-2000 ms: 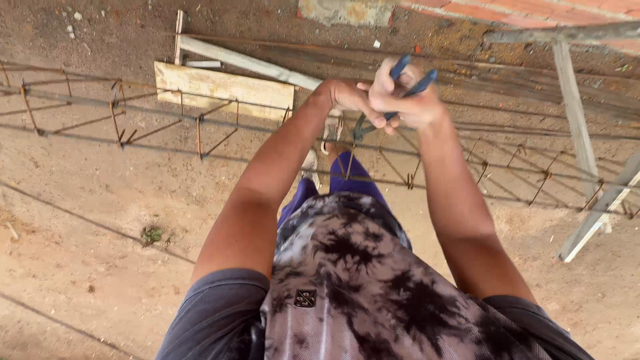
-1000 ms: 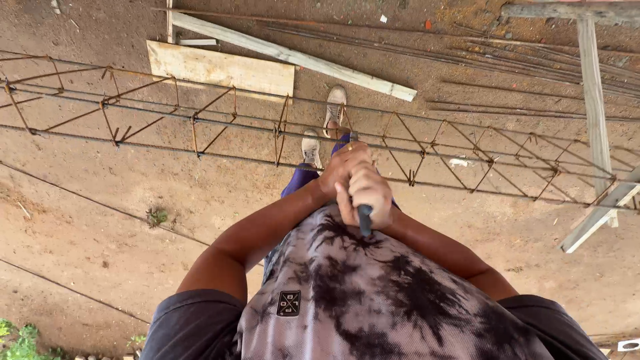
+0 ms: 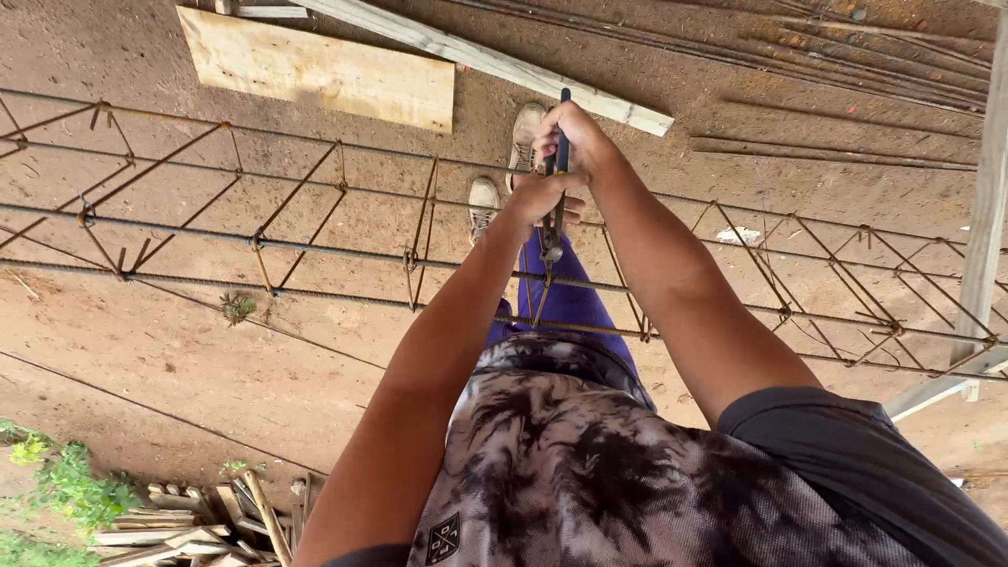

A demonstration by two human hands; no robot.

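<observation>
A pair of pincers (image 3: 553,236) with dark blue handles points down toward my body, its jaws at a crossing of a long rebar and a rusty stirrup. My right hand (image 3: 573,140) grips the handles near their far end. My left hand (image 3: 547,197) is around the tool lower down, closer to the jaws; its fingers are partly hidden. The rebar cage (image 3: 346,250), made of long ribbed bars with bent stirrups tied along them, runs across the whole view in front of my thighs.
Beyond the cage lie a flat wooden board (image 3: 323,71), a long timber (image 3: 504,63) and loose steel rods (image 3: 827,150) on the dirt. A wooden trestle leg (image 3: 984,205) stands at the right. Scrap wood (image 3: 197,528) is piled at the lower left.
My hands, close to my shirt one second ago, are now farther out over the cage. The pincers, mostly hidden by my hands then, now show with their jaws at the bar crossing.
</observation>
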